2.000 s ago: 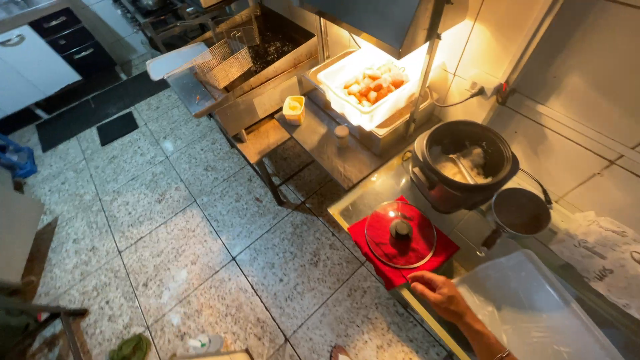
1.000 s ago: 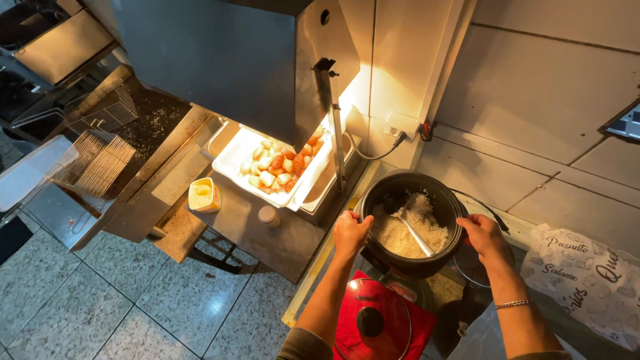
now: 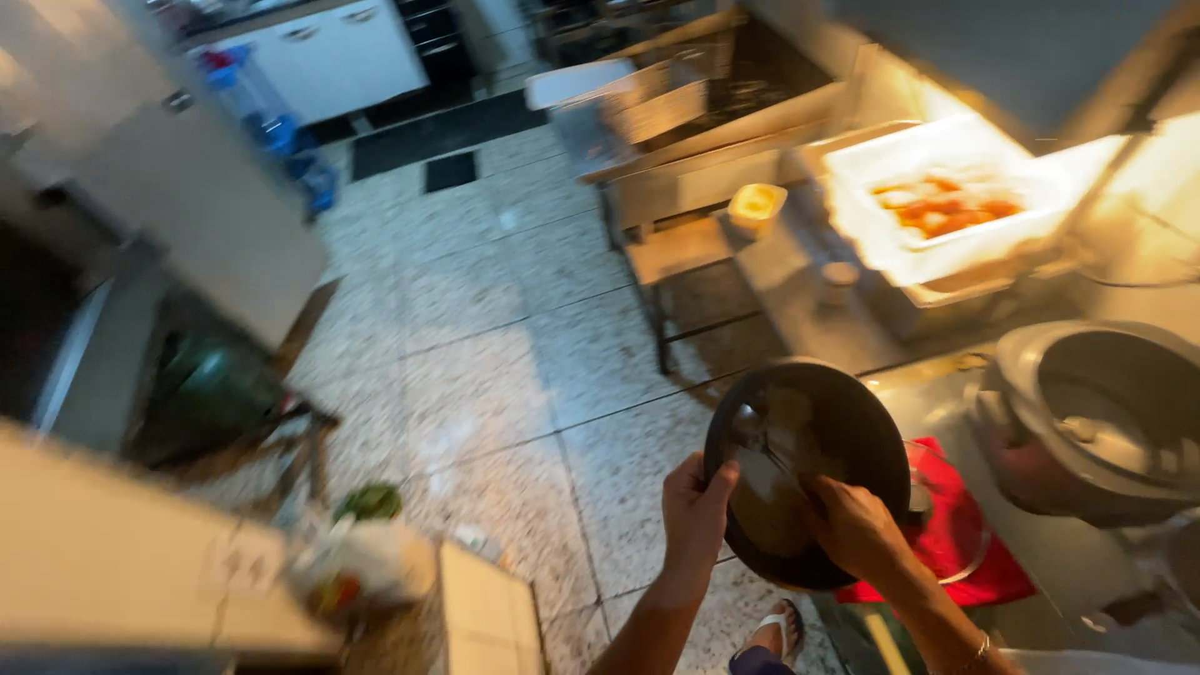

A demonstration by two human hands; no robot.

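Note:
My left hand (image 3: 698,506) grips the left rim of a dark round pot (image 3: 806,375), its thumb over the edge. It is tilted and held out over the floor and counter edge. Blurred contents and a shiny utensil, likely a spoon (image 3: 750,441), show inside. My right hand (image 3: 853,525) reaches over the pot's right side, fingers bent inward; what they hold is hidden. Behind it, a glass lid (image 3: 970,562) lies on a red cloth (image 3: 1012,581). The cooker body (image 3: 1017,450) stands at the right, a pale object inside.
A white tray of food pieces (image 3: 858,187) sits under a bright lamp, beside a yellow tub (image 3: 757,208) and a small jar (image 3: 838,277). A fryer (image 3: 750,122) stands farther back. At the lower left are a plastic bag (image 3: 366,562) and a tiled ledge (image 3: 487,609).
The pot, held by both hands at the cooker one second ago, is out of it and farther left. My right hand has left its rim grip. The view has swung left.

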